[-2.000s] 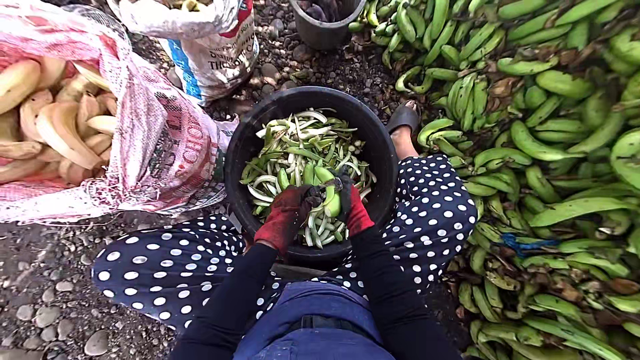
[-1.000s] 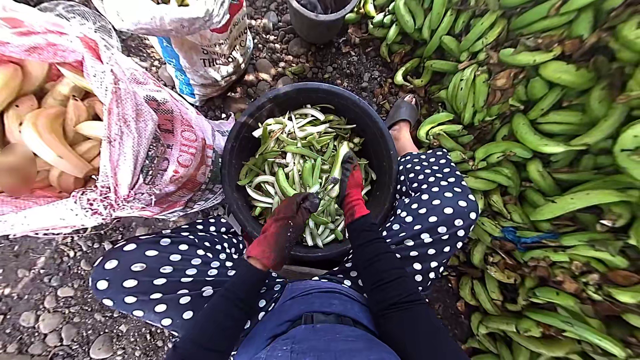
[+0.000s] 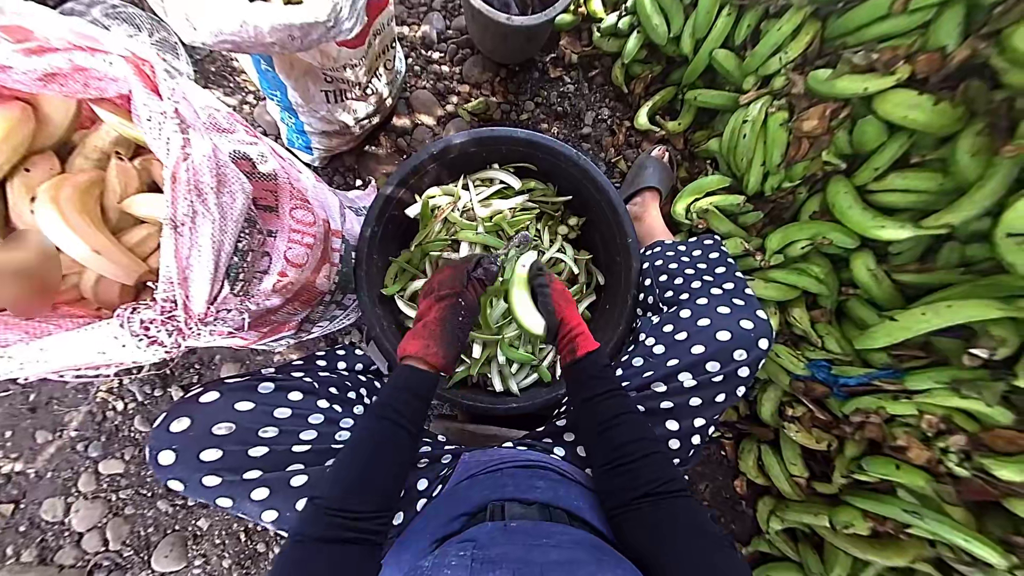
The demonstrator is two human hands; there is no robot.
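My left hand, in a red glove with dark fingers, is closed around a small tool, possibly a knife; its handle is hidden. My right hand, gloved alike, grips a partly peeled green banana or plantain with a pale face turned up. The tool's tip lies close by the fruit's upper end; I cannot tell whether they touch. Both hands are over a round black plastic tub, between my legs, which holds many green and white strips of peel.
At left stands an open pink-and-white woven sack of peeled fruit, with a printed white sack beyond it. A grey bucket is at the top. Green bananas or plantains are heaped on the right. Stones and gravel cover the ground at lower left.
Two seconds ago both hands were together at green fruit low in the tub. Now the right hand holds a paler, partly peeled piece upright, and the left hand is a little apart from it.
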